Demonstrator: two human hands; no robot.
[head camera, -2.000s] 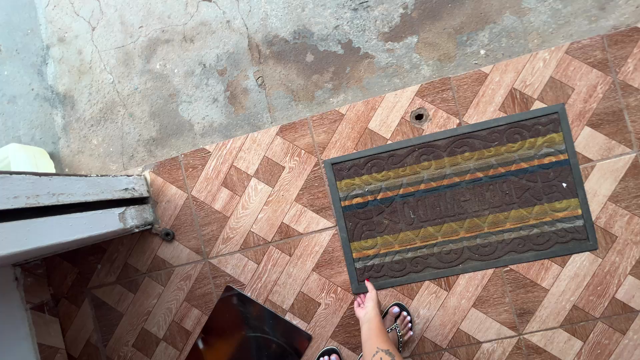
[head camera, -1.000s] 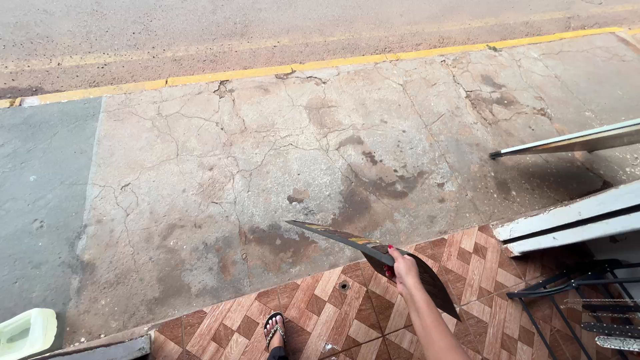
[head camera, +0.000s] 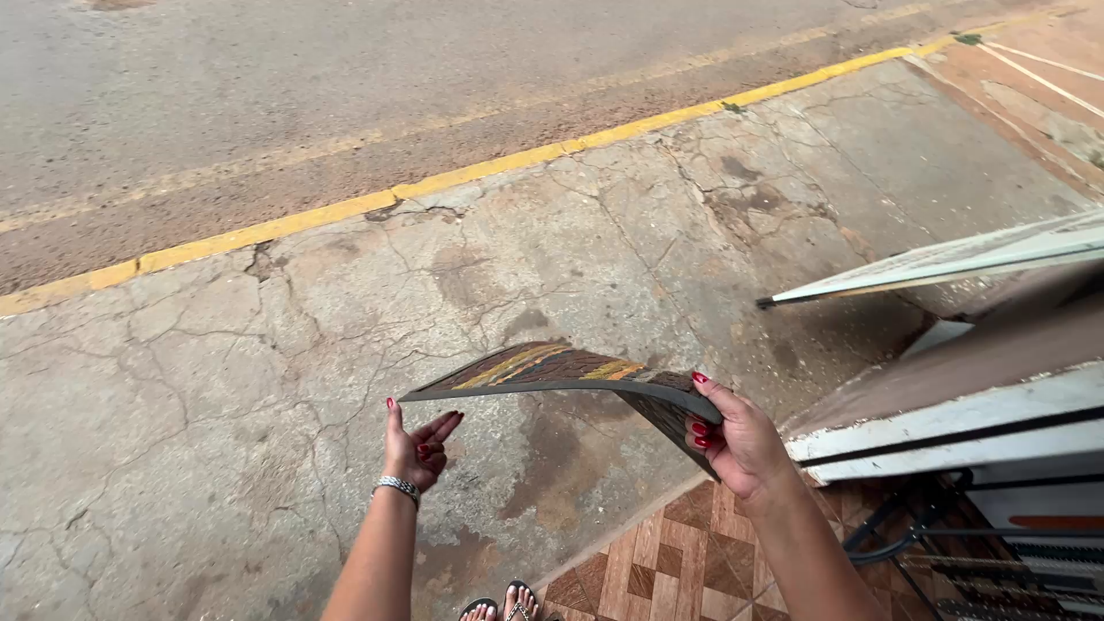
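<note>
A striped brown doormat (head camera: 552, 369) with a dark rubber border hangs in the air above the concrete sidewalk, curved upward in its middle. My right hand (head camera: 733, 440) grips its near right corner, thumb on top and fingers underneath. Close to the mat's left corner is my left hand (head camera: 420, 448), its fingers apart and its thumb at or just beside the edge; whether it touches cannot be told. A bracelet (head camera: 398, 489) circles my left wrist.
Cracked concrete (head camera: 302, 388) extends to a yellow curb (head camera: 483, 172) and the road. An open door panel (head camera: 940, 259) and a black metal rack (head camera: 914, 526) stand at right. Patterned tiles (head camera: 673, 552) and my sandalled feet (head camera: 509, 605) are below.
The doormat lay flat on the tiles with a hand at its edge; it is now lifted over the sidewalk in my right hand. My left hand has come into view. The view has swung toward the street.
</note>
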